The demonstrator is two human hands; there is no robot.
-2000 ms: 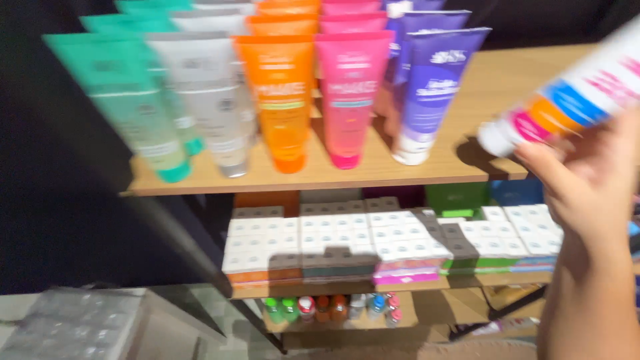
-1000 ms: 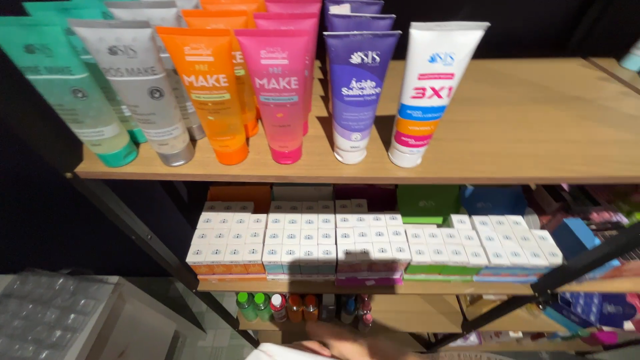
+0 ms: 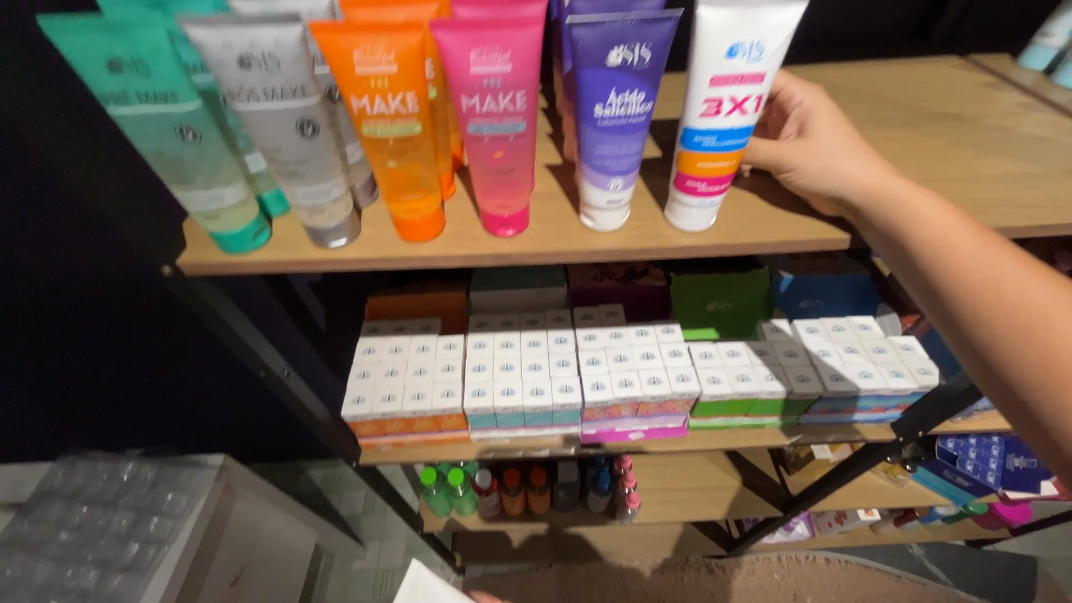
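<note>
On the wooden top shelf [image 3: 502, 251], my right hand [image 3: 808, 146] is at the right side of a white squeeze tube [image 3: 727, 117] with blue, orange and pink bands. The tube stands on its cap; whether the fingers, partly hidden behind it, grip it is unclear. To its left stand a purple tube [image 3: 618, 126], a pink tube [image 3: 496, 117], an orange tube [image 3: 387, 126], a grey tube [image 3: 280, 126] and a green tube [image 3: 159, 134], with more tubes behind. At the bottom edge, a fingertip of my left hand [image 3: 486, 596] shows beside a white object [image 3: 427, 586], mostly out of frame.
Rows of small white-topped boxes [image 3: 519, 368] fill the shelf below, with coloured cartons behind. Lower down stand small bottles [image 3: 512, 490]. Black metal shelf legs [image 3: 276, 360] run at a slant. A plastic-wrapped stack [image 3: 92, 519] lies at the lower left.
Two seconds ago my right hand held a white tube in the air at the right. One second ago it stood on the shelf without my hand at it. Now my right hand is beside it.
</note>
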